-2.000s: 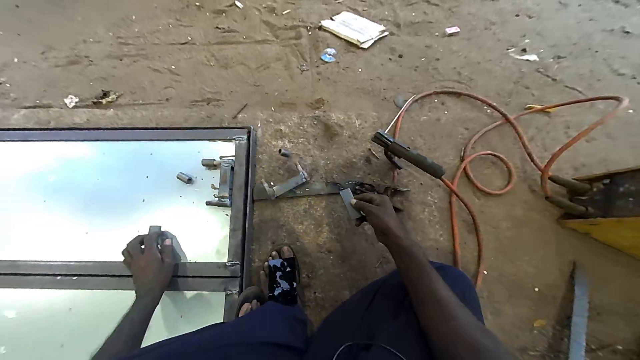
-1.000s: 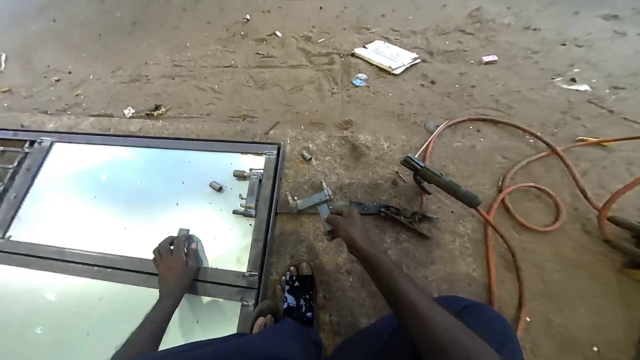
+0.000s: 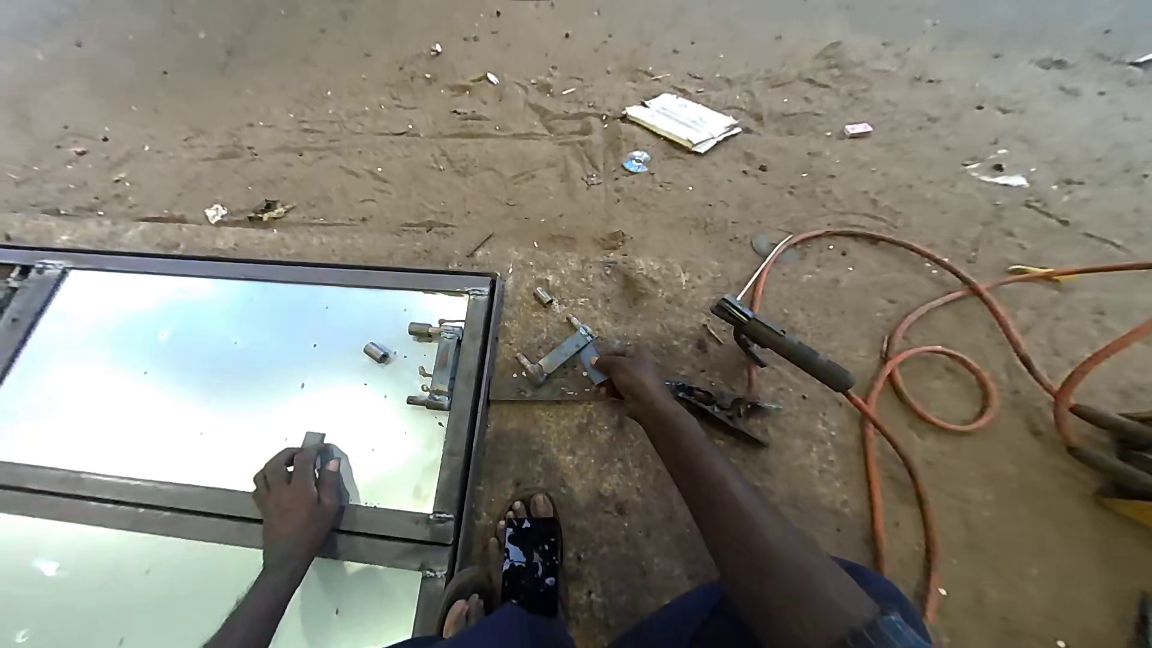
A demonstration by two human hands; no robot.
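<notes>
My left hand [image 3: 300, 499] grips a small grey metal piece [image 3: 313, 440] over the middle bar of a metal frame [image 3: 382, 522] fitted with shiny sheet panels [image 3: 225, 378]. My right hand [image 3: 630, 378] holds a short flat metal plate [image 3: 590, 358] against a bracket with cylindrical ends [image 3: 562, 354] on the ground. A similar bracket [image 3: 443, 364] lies at the frame's right edge, with a loose metal cylinder [image 3: 377, 352] on the panel beside it. Another cylinder [image 3: 543, 296] lies on the ground. Just right of my right hand is a dark clamp-like tool [image 3: 715, 409], partly hidden.
A welding electrode holder [image 3: 787, 344] with a rod in it lies at the right, on an orange cable [image 3: 918, 504] that loops across the ground. Folded white cardboard [image 3: 684, 121] and litter lie farther off. My sandalled foot [image 3: 531, 558] is beside the frame's right edge.
My right hand, holding the flat plate, has moved left from beside the dark tool to the bracket on the ground. My left hand stays on the frame. The view has shifted.
</notes>
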